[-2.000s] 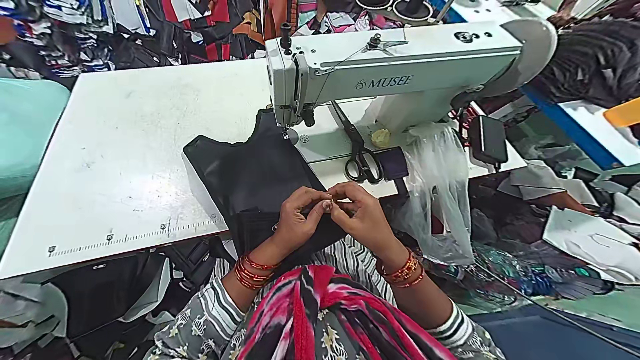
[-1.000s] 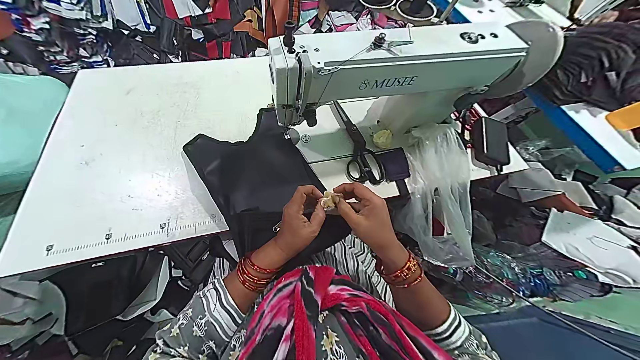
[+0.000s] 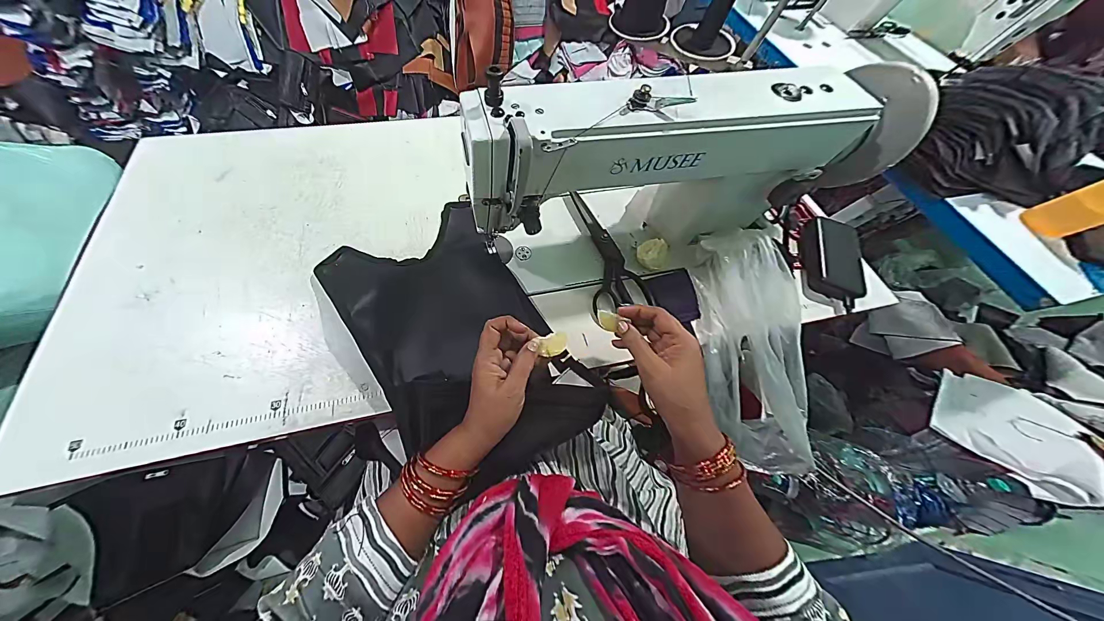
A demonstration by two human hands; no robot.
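Note:
Between the fingertips of my left hand (image 3: pixel 504 375) is a small pale-yellow piece (image 3: pixel 551 345), perhaps peeled fruit. My right hand (image 3: pixel 668 366) pinches a similar piece (image 3: pixel 609 322), a little apart from the first. Black fabric (image 3: pixel 448 319) lies under and left of my left hand, running from the sewing machine (image 3: pixel 681 138) over the table edge. Black-handled scissors (image 3: pixel 611 259) lie just beyond my right hand. A pale-yellow round lump (image 3: pixel 652 253) rests beside them, and a dark folded item (image 3: pixel 677 293) lies near their handles, partly hidden.
The white table (image 3: pixel 216 259) bears a printed scale along its front edge. A clear plastic bag (image 3: pixel 755 345) hangs at the right edge, near a black box (image 3: pixel 833 257) with red wires. Fabric scraps (image 3: pixel 1018 431) lie at the right, and cut pieces (image 3: pixel 241 52) are heaped behind the table.
My hands were together around a small pale thing one second ago. They have moved apart, and each now holds a separate piece.

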